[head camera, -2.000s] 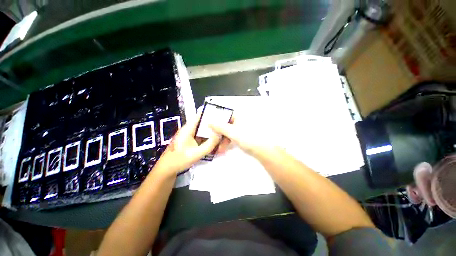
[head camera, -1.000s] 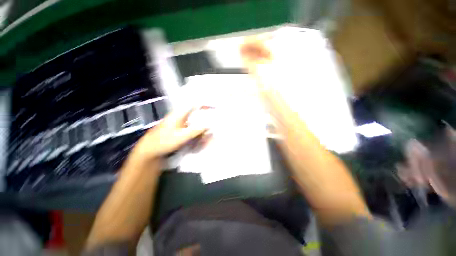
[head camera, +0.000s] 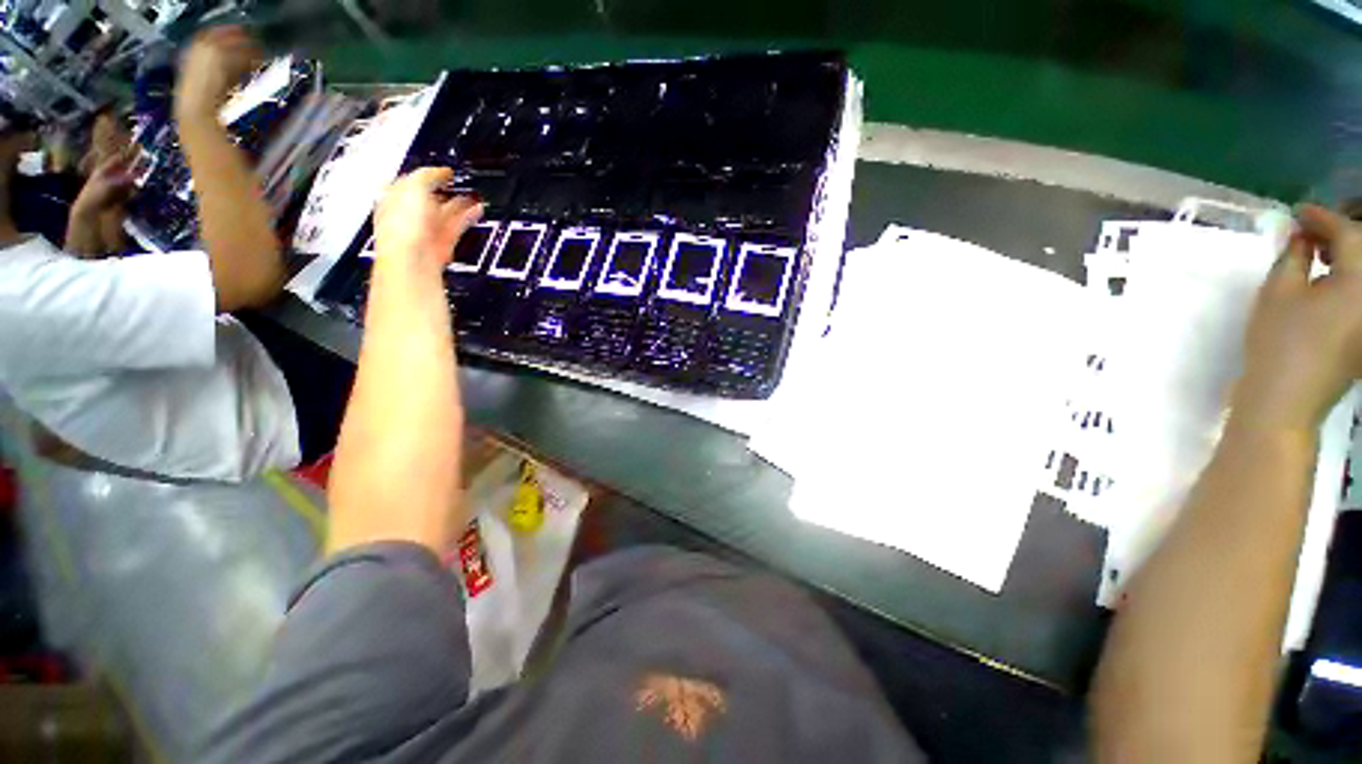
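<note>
The black glossy tray (head camera: 642, 179) lies in front of me, left of the sheets, with a row of black parts bearing white window frames (head camera: 629, 264). My left hand (head camera: 426, 221) is over the tray's left part, fingers bent; whether it holds a part is hidden. White sheets (head camera: 941, 388) lie on the bench right of the tray. A second white stack (head camera: 1180, 403) with cut-out edges is farther right. My right hand (head camera: 1314, 276) is at that stack's upper right corner, fingertips close together; I cannot tell if they grip a sheet.
A neighbouring person in a white sleeve (head camera: 135, 358) is at the left, with hands by other stacked items. A white bag (head camera: 523, 552) with red and yellow marks is below the bench edge. A green ledge (head camera: 1046, 90) runs behind. A black object (head camera: 1334, 672) is at the lower right.
The view has turned left. My left hand has moved from the sheets to the tray's left part. My right hand has left the centre for the right stack. The phone part held earlier no longer shows.
</note>
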